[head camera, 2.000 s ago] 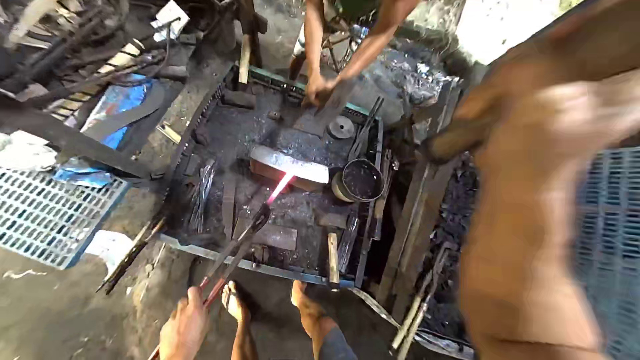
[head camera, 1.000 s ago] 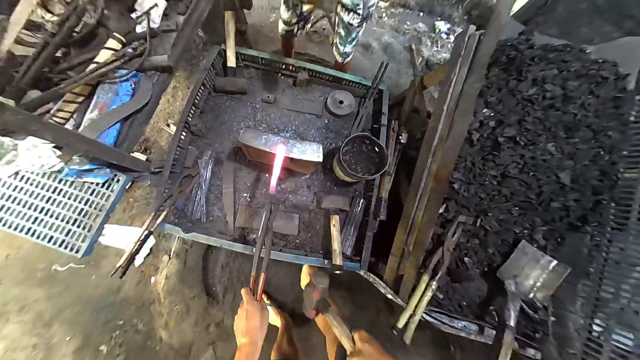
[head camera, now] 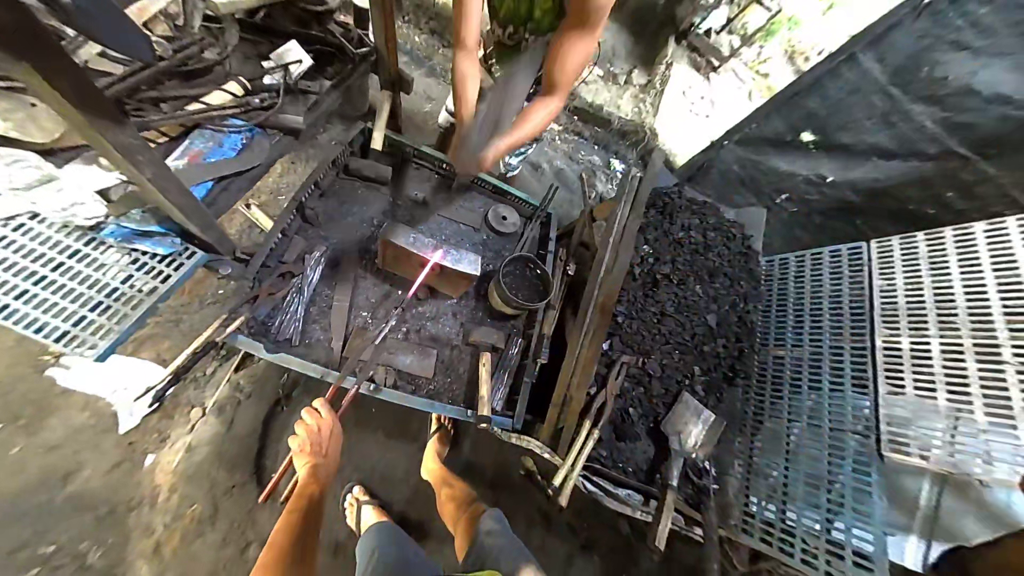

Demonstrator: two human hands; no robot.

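Note:
My left hand is closed around the handles of long metal tongs, reaching up over the near edge of a soot-covered table. At their far end, a glowing metal piece lies with its tip on the top of a block-shaped steel anvil. My right hand is not in view; a dark brown shape at the lower right corner is too cut off to name. Across the table, a co-worker's two hands are together, blurred, with a blurred long grey shape by them.
A round pot and a wooden-handled hammer are on the table's right side. Farther right lie charcoal, a shovel and plastic grates. A post and scrap metal stand left.
My right hand, seen low in the centre with a hammer a second ago, has left the view. The tongs now slant up to the right. The co-worker's hands are back in view over the table's far side.

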